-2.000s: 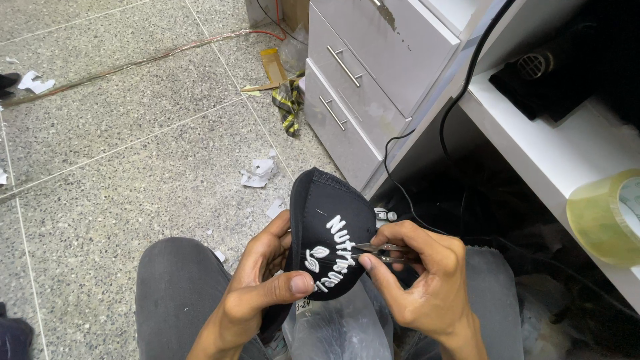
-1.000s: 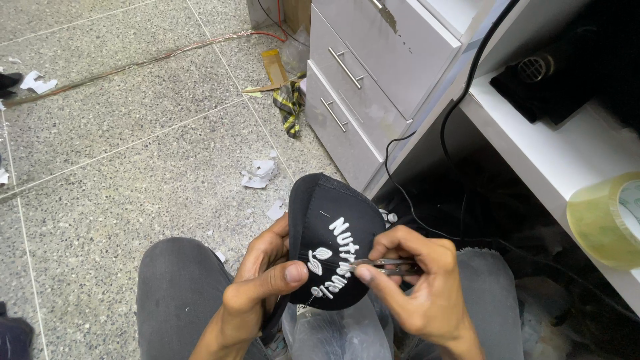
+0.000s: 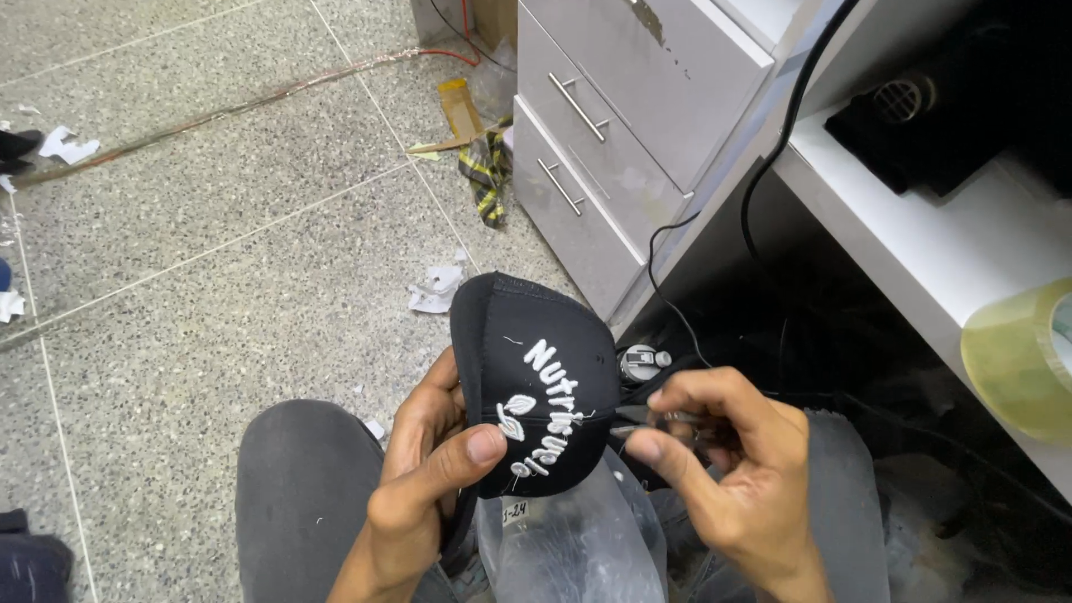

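A black fabric cap with raised white embroidered lettering and a leaf motif is held over my lap. Around its left edge my left hand is closed, thumb on the front panel beside the leaf motif. Loose white thread ends stick up from the stitching. Just right of the cap, my right hand holds a small metal tool, perhaps thread snips, between thumb and fingers; its tips are blurred, and the tool points toward the lettering without plainly touching it. Below the cap a clear plastic bag lies between my knees.
A white drawer unit stands ahead, and a white shelf at right bears a roll of clear tape. Black cables hang near them. On the speckled floor lie paper scraps, a striped yellow-black cloth and a taped-down cable.
My right hand and the tool have moved right, off the lettering to beside the cap. The left hand keeps its hold on the cap.
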